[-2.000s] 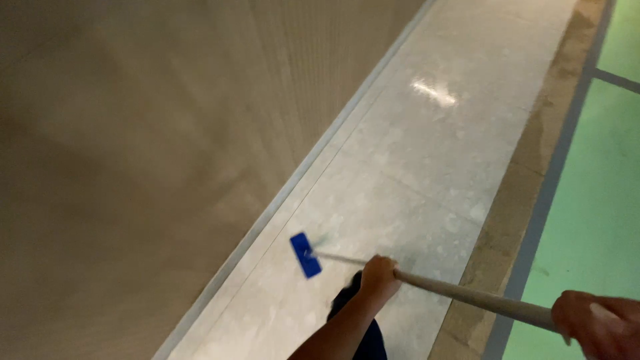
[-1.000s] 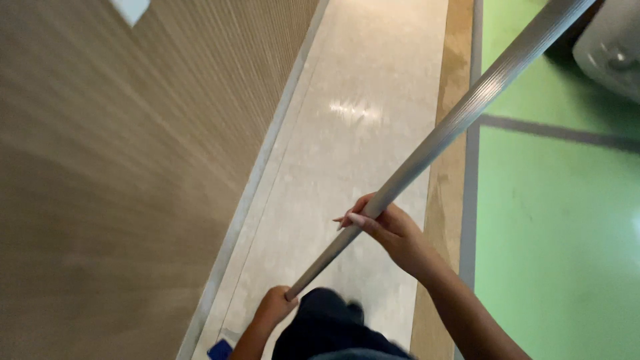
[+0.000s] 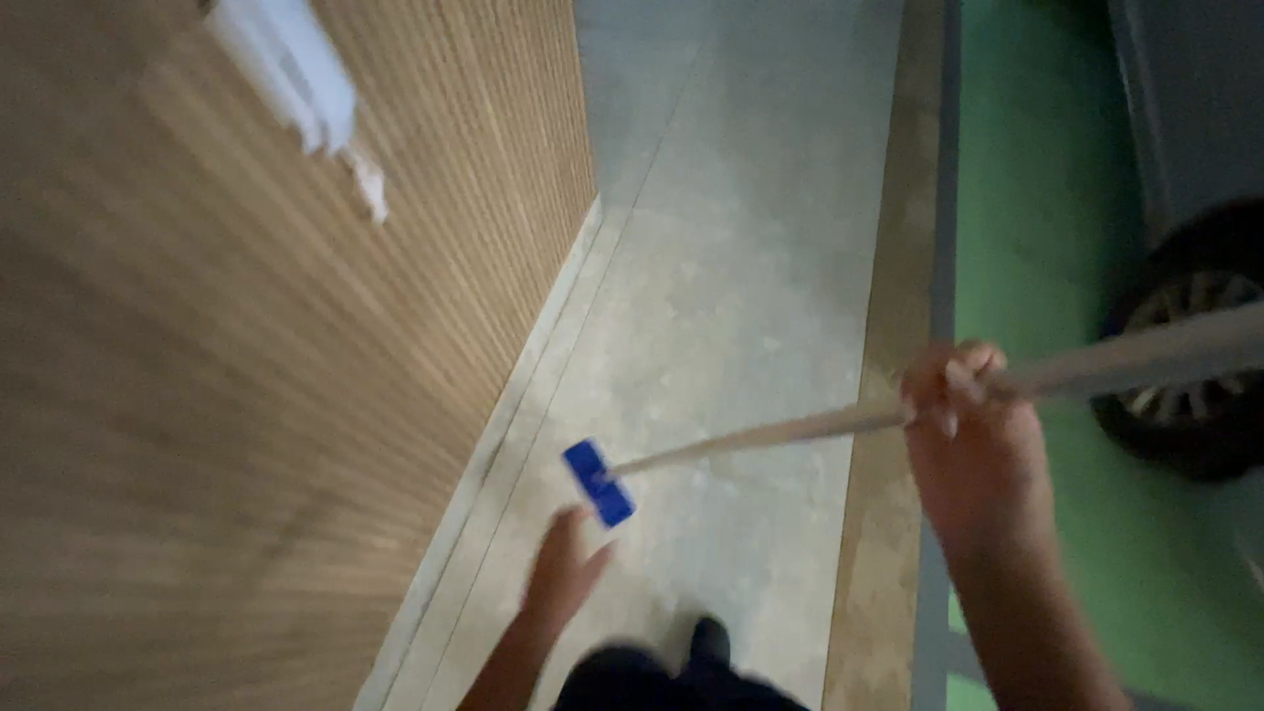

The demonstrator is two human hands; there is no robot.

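A long pole (image 3: 780,432) with a flat blue rectangular head (image 3: 598,483) slants across the view, its head low over or on the pale tiled floor near the wall. My right hand (image 3: 963,395) grips the pole at the right. Nothing is in my left hand (image 3: 568,568), which has its fingers apart just below the blue head in view; whether it touches the head cannot be told. Which surface of the head faces the floor is hidden.
A ribbed wood-look wall (image 3: 425,267) with a white fixture (image 3: 296,74) rises at the left. A tan strip (image 3: 894,237) borders the green floor (image 3: 1017,237) at the right, where a vehicle wheel (image 3: 1190,336) stands. My shoe (image 3: 709,642) is at the bottom.
My left hand has let go of the pole, which both hands held a second ago. The blue head has come further into view. The wheel and wall corner now show as the view has shifted.
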